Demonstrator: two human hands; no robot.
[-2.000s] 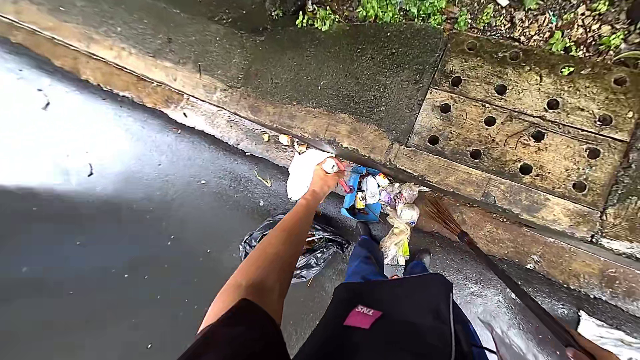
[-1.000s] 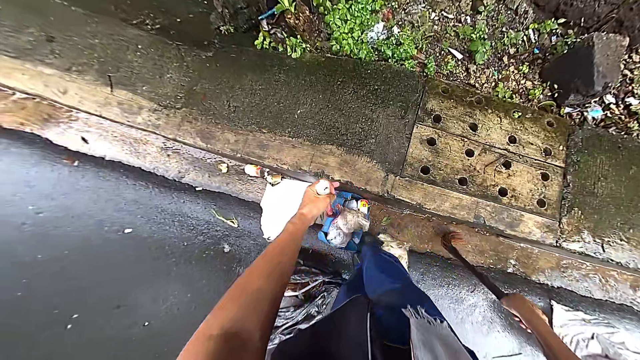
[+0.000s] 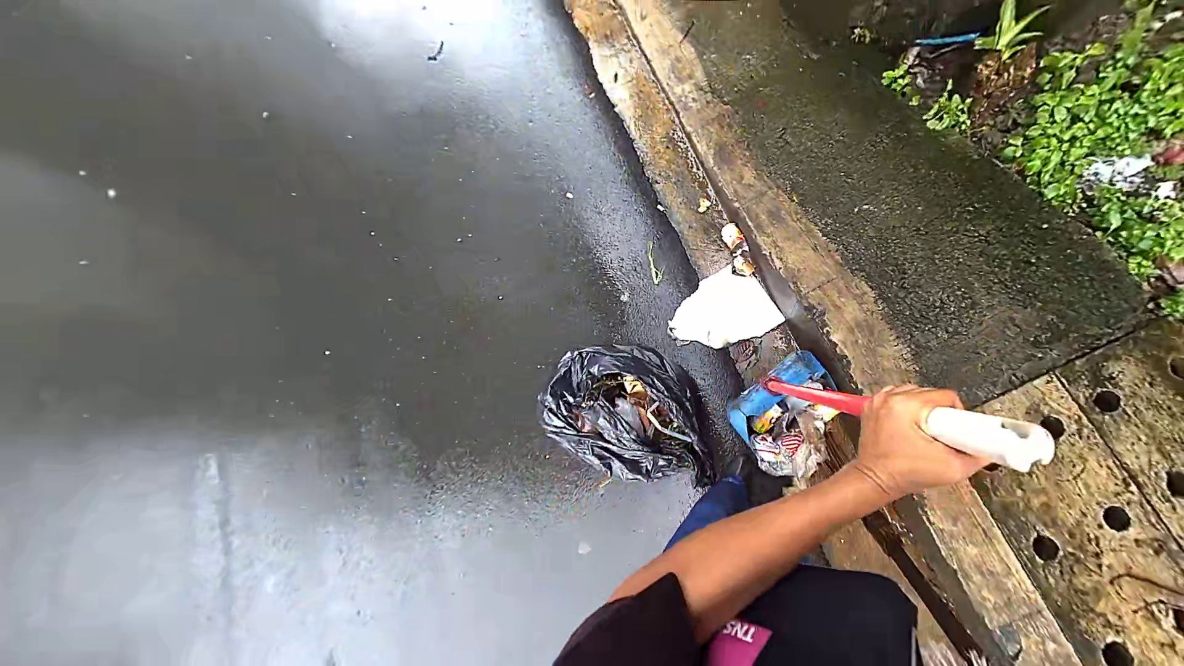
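Note:
My left hand point(image 3: 911, 442) is closed around the red and white handle point(image 3: 819, 396) of a blue dustpan point(image 3: 754, 407). Crumpled wrappers and plastic bags point(image 3: 791, 449) fill the pan, which rests by the curb. To the pan's left, a black garbage bag point(image 3: 573, 430) lies with its mouth spread, showing mixed litter and plant bits inside. A flat white sheet point(image 3: 726, 310) lies in the gutter beyond the pan, touching a crushed can or cup point(image 3: 733, 237). My right hand is out of the frame, and the broom is not seen now.
A stained concrete curb point(image 3: 795, 217) runs diagonally beside the wet asphalt road point(image 3: 324, 351). Drain covers with round holes point(image 3: 1073, 481) are set at the right. Green plants point(image 3: 1082, 120) with scattered litter grow past the sidewalk. My trouser leg shows beside the pan.
The view has swung strongly toward the road. The dustpan handle now slants out to the right in my left hand. My right hand, near the broom handle before, has left the view.

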